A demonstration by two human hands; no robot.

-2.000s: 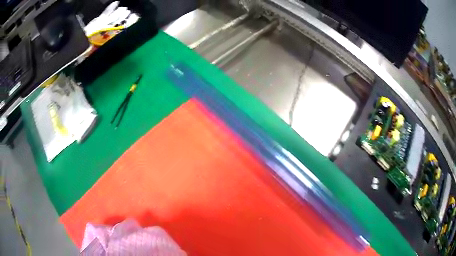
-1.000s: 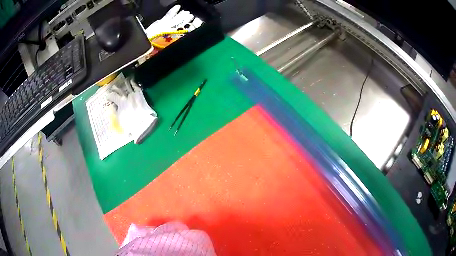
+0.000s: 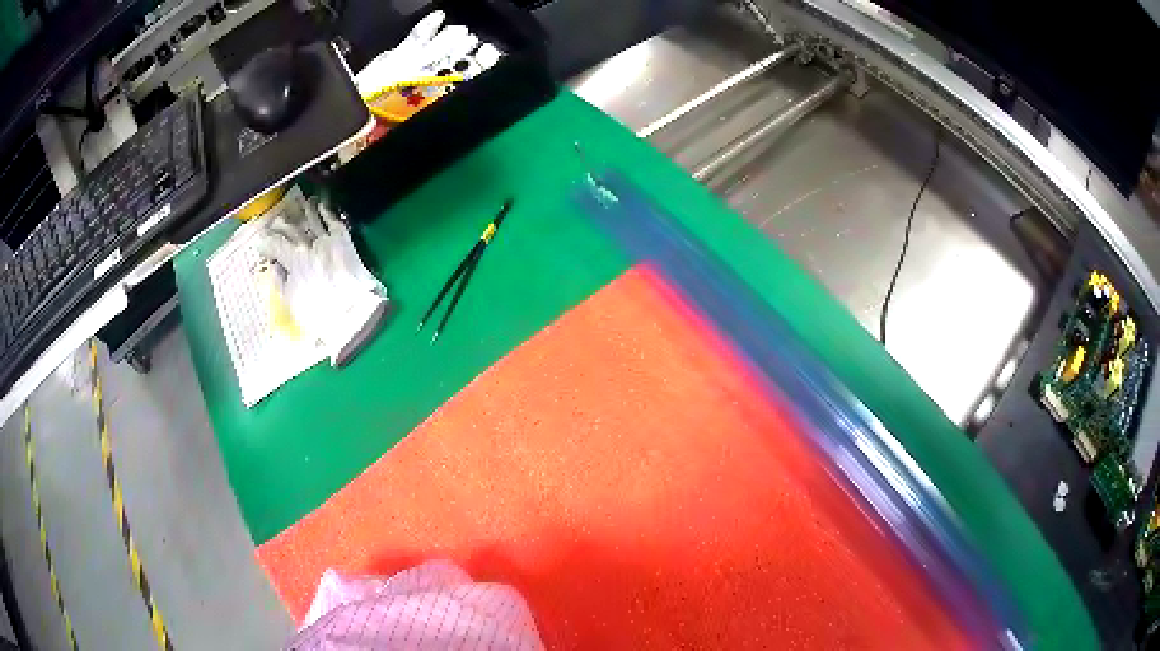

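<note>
Neither of my hands is in the picture. A pink, fine-lined sleeve or cloth (image 3: 426, 613) shows at the bottom edge, over the red mat (image 3: 547, 445). The red mat lies on the green mat (image 3: 305, 445). A long bundle of clear bluish-purple plastic strips (image 3: 814, 407) lies along the red mat's far right edge. Black tweezers (image 3: 466, 271) with a yellow mark lie open on the green mat. Whitish gloves (image 3: 312, 274) lie crumpled on white paper sheets (image 3: 248, 337) at the green mat's left.
A keyboard (image 3: 108, 223) and mouse (image 3: 267, 89) are on the raised shelf at upper left. A black parts box (image 3: 439, 134) is beside them. The silver conveyor bed (image 3: 827, 229) runs beyond the mats. Circuit boards (image 3: 1088, 369) sit on a black carrier at right.
The view has swung left since the oldest frame, so the keyboard and taped floor show and fewer boards do. In the last second it has shifted only slightly. No object has visibly moved.
</note>
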